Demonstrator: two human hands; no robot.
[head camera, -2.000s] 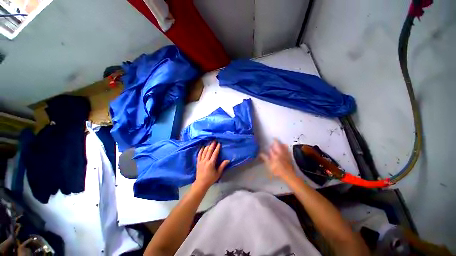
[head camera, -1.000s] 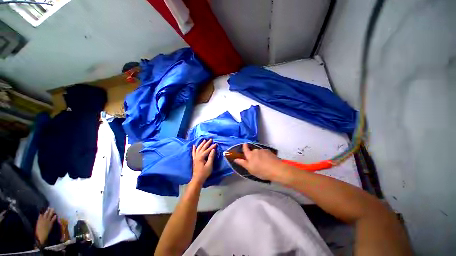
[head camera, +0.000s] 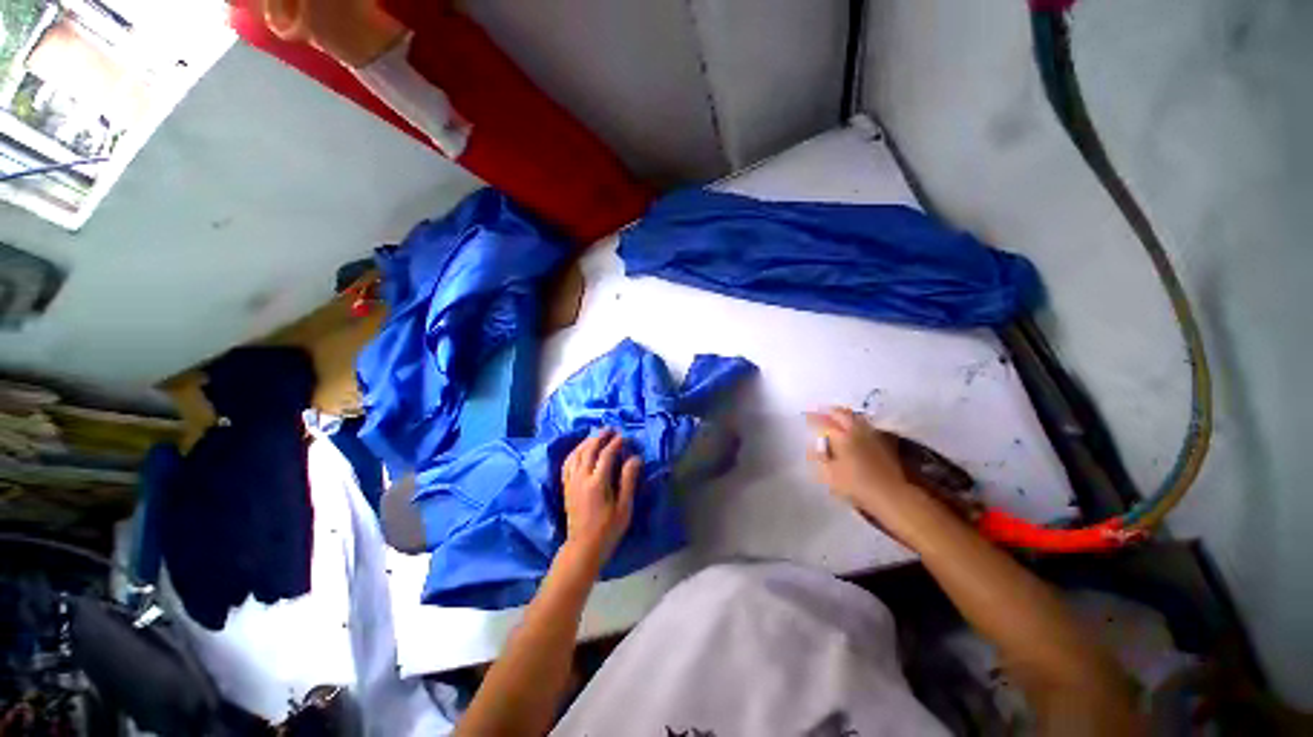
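A blue garment piece (head camera: 497, 526) lies bunched over a sleeve board on the table. The board's grey rounded end (head camera: 403, 518) shows at the left, and a greyish part shows at the right. My left hand (head camera: 599, 493) lies on the cloth, fingers slightly spread. My right hand (head camera: 861, 464) is over the table, right of the cloth and apart from it, its fingers loosely extended with nothing seen in them. The steam iron (head camera: 936, 471) rests beside my right wrist, which partly hides it.
A crumpled blue heap (head camera: 461, 288) lies at back left. Long blue cloth (head camera: 828, 259) lies at back right. A hose with an orange sleeve (head camera: 1058, 533) hangs at right. Navy garments (head camera: 245, 490) and white cloth (head camera: 346, 576) lie left. A red roll (head camera: 533, 130) leans behind.
A second ago my right hand held the iron on the cloth; now both are off it at the right, hand and iron apart. The cloth's right end is more bunched and drawn left.
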